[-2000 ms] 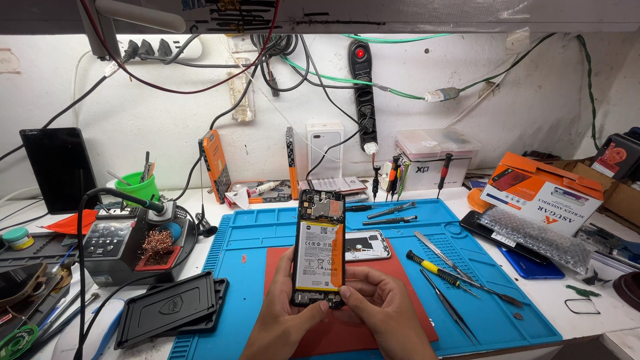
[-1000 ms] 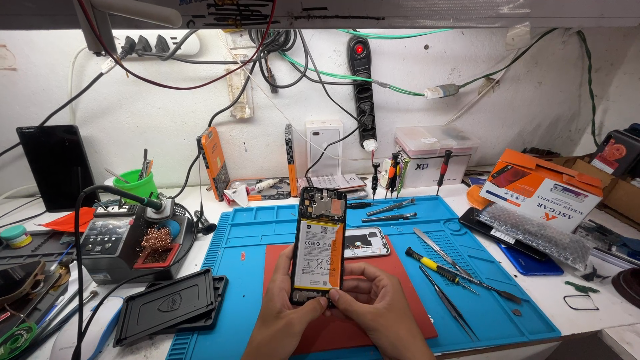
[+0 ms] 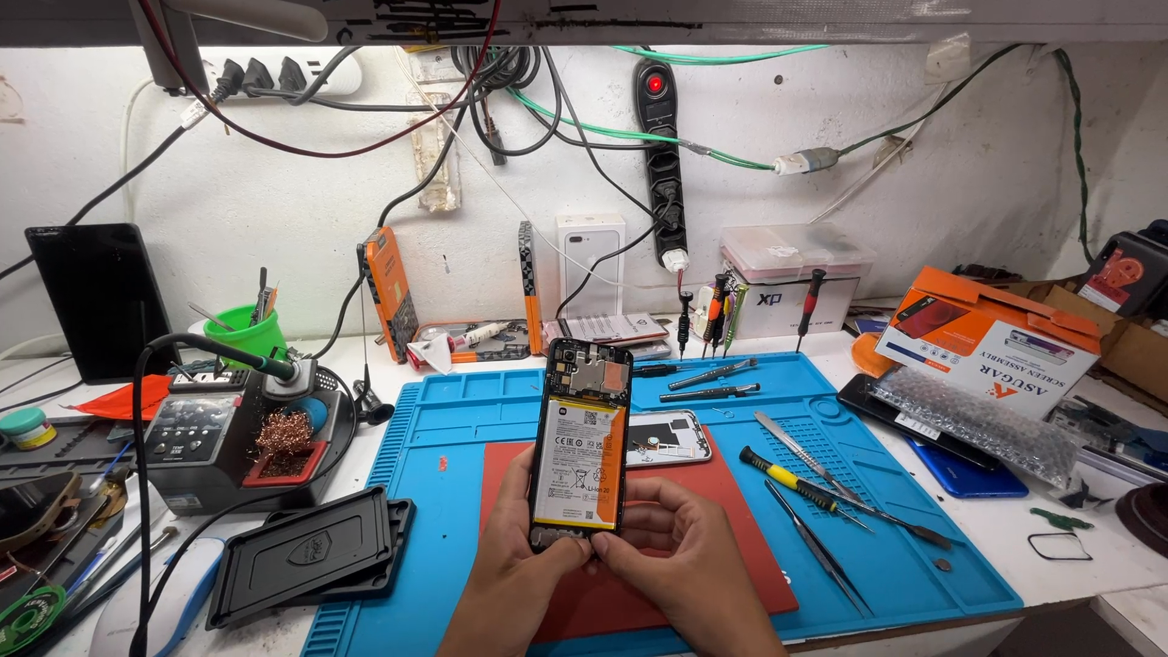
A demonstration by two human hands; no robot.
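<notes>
An opened smartphone (image 3: 580,447), its back off and its battery and metal shield showing, is held upright over a red pad (image 3: 712,557). My left hand (image 3: 520,566) grips its left side and lower edge, thumb on the bottom end. My right hand (image 3: 666,557) is at the lower right corner, thumb and fingertip meeting at the bottom edge; whether something small is between them cannot be told. Behind the phone a pale phone back cover (image 3: 671,438) lies on the blue repair mat (image 3: 438,456). Right of the hands are a yellow-black screwdriver (image 3: 787,476), tweezers (image 3: 817,546) and a metal spudger (image 3: 803,452).
A soldering station (image 3: 205,447) and black plastic trays (image 3: 306,552) stand left. Upright screwdrivers (image 3: 716,310) and a lidded plastic box (image 3: 794,251) are behind the mat. On the right are bubble wrap (image 3: 985,424), an orange-white carton (image 3: 990,338) and a blue phone (image 3: 967,470).
The phone stays in my left hand, with only slight shifts in its tilt. My right hand remains by its lower right corner, its fingers slightly moved.
</notes>
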